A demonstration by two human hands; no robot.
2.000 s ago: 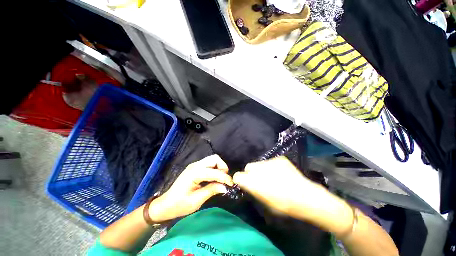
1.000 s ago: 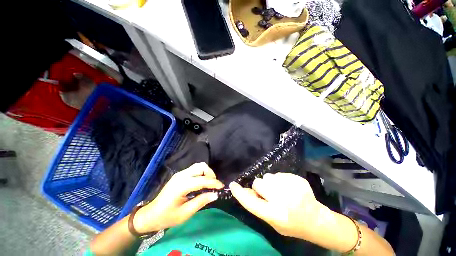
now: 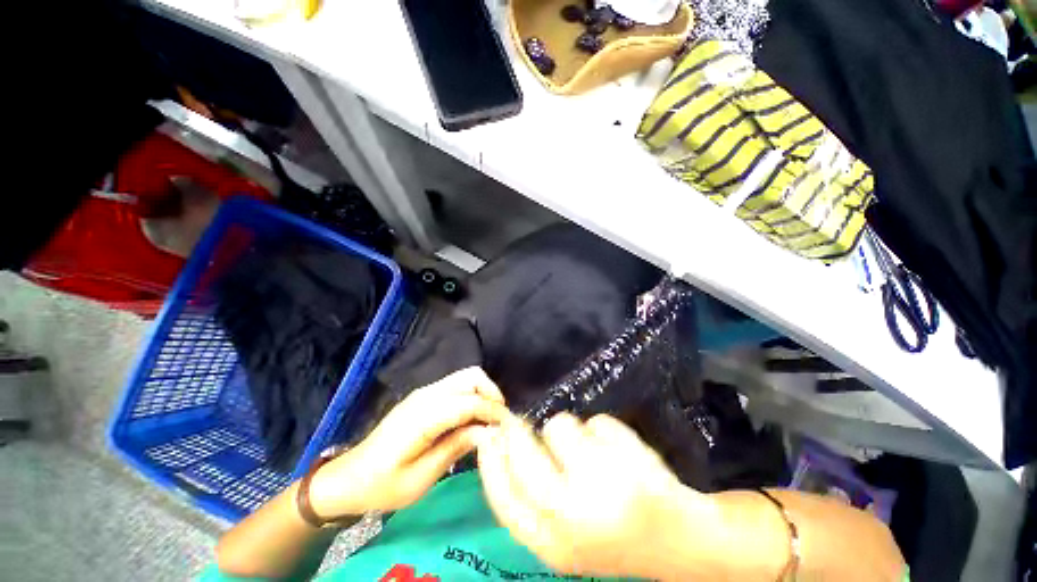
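A glittering black beaded trim (image 3: 603,362) runs from the white table's edge down to my hands. Black garment fabric (image 3: 546,298) lies heaped on my lap below it. My left hand (image 3: 415,446) has its fingers closed on the dark trim and cloth. My right hand (image 3: 580,483) is bent in front of it, fingertips touching the left fingers. The right fingertips are partly hidden, and I cannot see a needle or thread between them.
The white table (image 3: 569,188) holds a phone (image 3: 464,57), a tan container (image 3: 603,68) with dark pieces, a yellow-and-black striped bundle (image 3: 760,154), scissors (image 3: 906,307) and black cloth (image 3: 910,148). A blue crate (image 3: 256,352) with dark cloth stands left; red cloth (image 3: 102,244) lies behind.
My right hand has moved left and closer against my left hand, over where the trim showed between them. The trim stays stretched from the table edge.
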